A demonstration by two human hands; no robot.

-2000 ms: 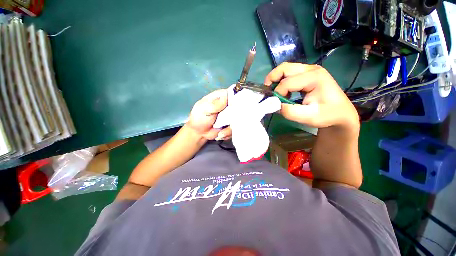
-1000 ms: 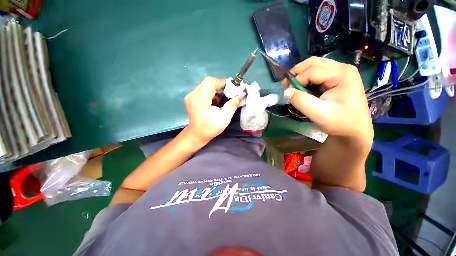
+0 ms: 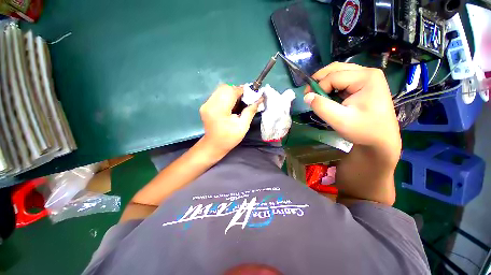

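Observation:
My left hand (image 3: 223,115) is closed round the handle of a soldering iron (image 3: 265,73). The iron's metal barrel points up and to the right, away from me. A crumpled white cloth (image 3: 275,114) is wrapped round the handle and hangs down on its right, with a red edge at the bottom. My right hand (image 3: 358,99) holds a slim tool with dark pointed jaws and green handles, pliers or tweezers (image 3: 295,67). Its point is at the iron's tip. Whether the jaws grip the tip is too small to tell. My left fingers hide most of the iron's handle.
A black phone (image 3: 296,40) lies on the green bench (image 3: 134,70) beyond the tool. A black soldering station (image 3: 377,27) with cables is at the upper right. A stack of trays (image 3: 35,96) stands at the left. Blue stools (image 3: 444,174) and a cardboard box (image 3: 301,161) are below the bench.
Since two seconds ago, the green-handled tool has moved from the base of the iron's barrel up to its tip. My left hand has closed round the wrapped handle. Little changed in the last second.

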